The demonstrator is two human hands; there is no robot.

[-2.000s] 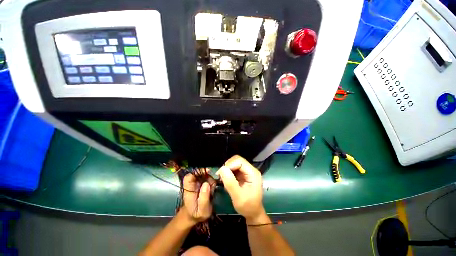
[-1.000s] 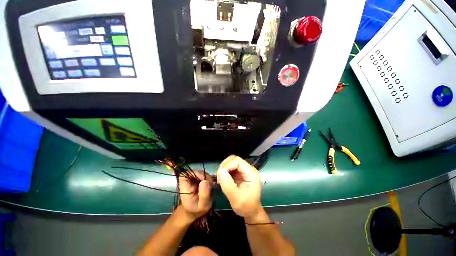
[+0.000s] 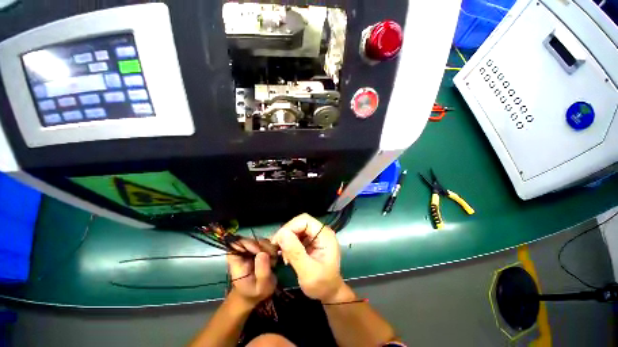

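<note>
My left hand (image 3: 253, 270) is closed around a bundle of thin dark wires (image 3: 227, 237) in front of the machine. Reddish-orange ends show above and below this hand, and two long strands stick out to the left over the bench. My right hand (image 3: 308, 256) is beside it, thumb and forefinger together on a thin black wire (image 3: 316, 234). Another wire with a red tip (image 3: 347, 302) lies across the right wrist. The wire feed slot (image 3: 284, 169) in the black front is just above the hands; no wire is seen in it.
The machine shows a touch screen (image 3: 88, 80), window (image 3: 288, 101), red emergency stop button (image 3: 383, 41) and round button (image 3: 364, 103). Pliers (image 3: 440, 198), a pen (image 3: 393, 193) and a small blue bin (image 3: 383, 179) lie right on the green bench (image 3: 379, 244). A white-cased machine (image 3: 535, 101) stands beyond.
The view has shifted, and the machine parts in the window have changed position. The right hand's fingertips have come closer to the left hand. The left hand still holds the bundle.
</note>
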